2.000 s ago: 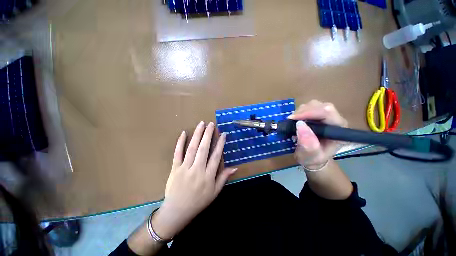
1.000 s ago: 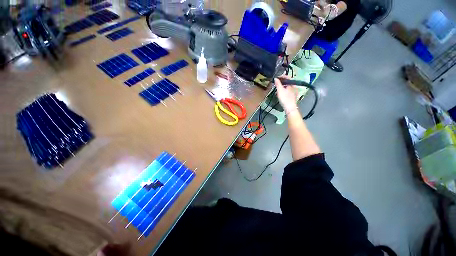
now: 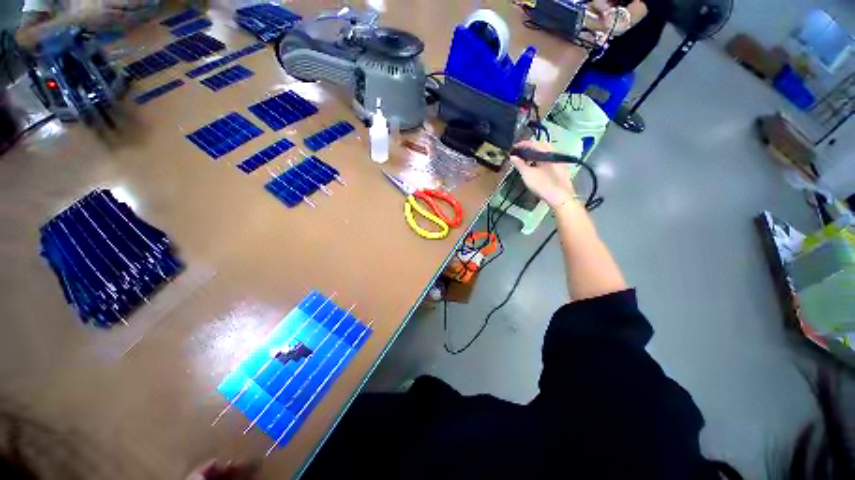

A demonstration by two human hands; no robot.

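My right hand (image 3: pixel 544 173) is closed around the black soldering iron (image 3: pixel 553 157), its tip end at the black soldering station (image 3: pixel 478 117) on the table's right edge; the tip itself is hidden. The bright blue solar cell (image 3: pixel 300 368) lies flat near the table's front edge. Silvery ribbons (image 3: pixel 323 377) run along it and stick out past both ends, and small black pieces (image 3: pixel 292 353) lie on its middle. Of my left hand (image 3: pixel 217 471) only blurred fingertips show at the bottom edge; what they do cannot be told.
Yellow-and-red scissors (image 3: pixel 427 212), a flux bottle (image 3: pixel 379 137) and a grey machine (image 3: pixel 392 80) stand or lie beyond the cell. A dark fanned cell stack (image 3: pixel 108 253) lies left, smaller cells (image 3: pixel 225 135) farther back. A blue tape holder (image 3: pixel 487 64) stands by the station. Other people work across the table.
The view has swung right since the first frame. My right hand has carried the iron from the cell to the station. My left hand has left the cell. Ribbons now show along the cell.
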